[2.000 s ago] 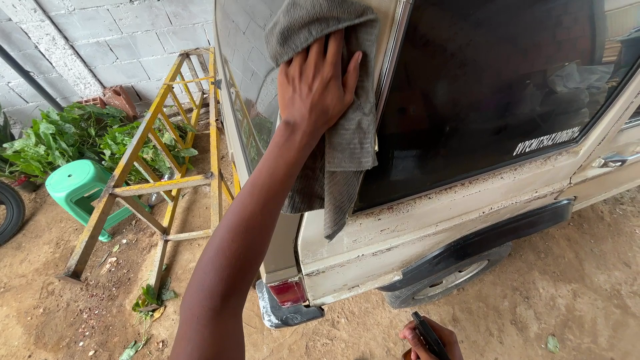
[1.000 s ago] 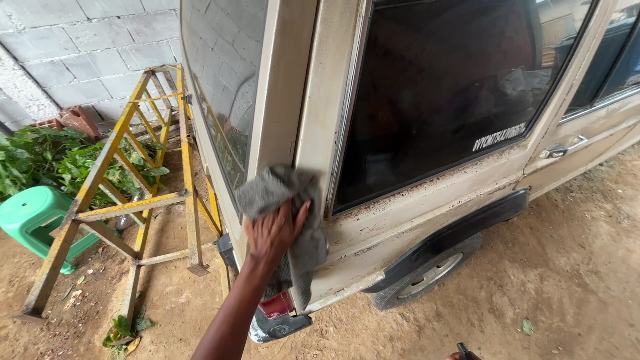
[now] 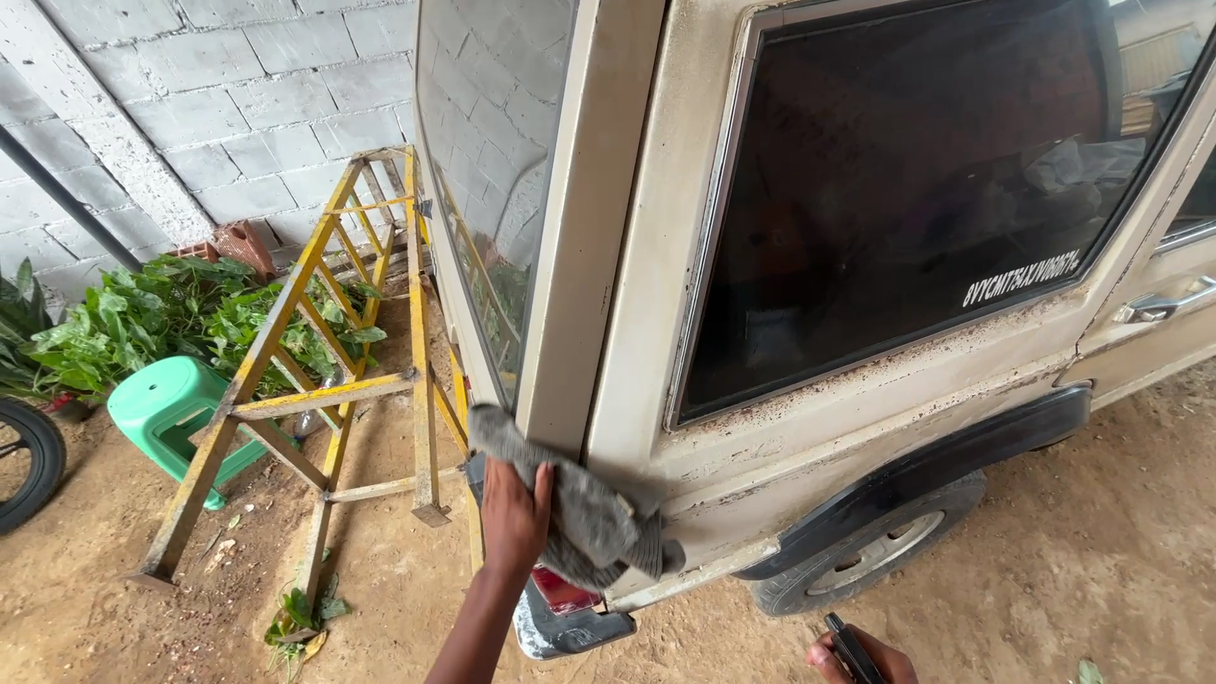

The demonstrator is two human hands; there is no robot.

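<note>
My left hand (image 3: 515,513) grips a grey ribbed cloth (image 3: 584,508) and presses it on the rear corner of a beige vehicle (image 3: 622,351), just above the red tail light (image 3: 565,591). Part of the cloth hangs to the right over the side panel. At the bottom edge my right hand (image 3: 864,655) holds a black pen-like object (image 3: 852,650), whose exact kind I cannot tell. The dark side window (image 3: 912,190) bears white writing. Rust specks mark the panel below it.
A yellow metal ladder-like frame (image 3: 328,391) stands left of the vehicle, beside a green plastic stool (image 3: 171,408) and leafy plants (image 3: 142,318). Behind is a block wall (image 3: 256,95). A black bumper end (image 3: 570,632) and rear wheel (image 3: 874,556) lie low on the vehicle.
My left hand with the cloth has come down from the upper rear pillar to the corner by the tail light. My right hand, barely in view one second ago, shows more again.
</note>
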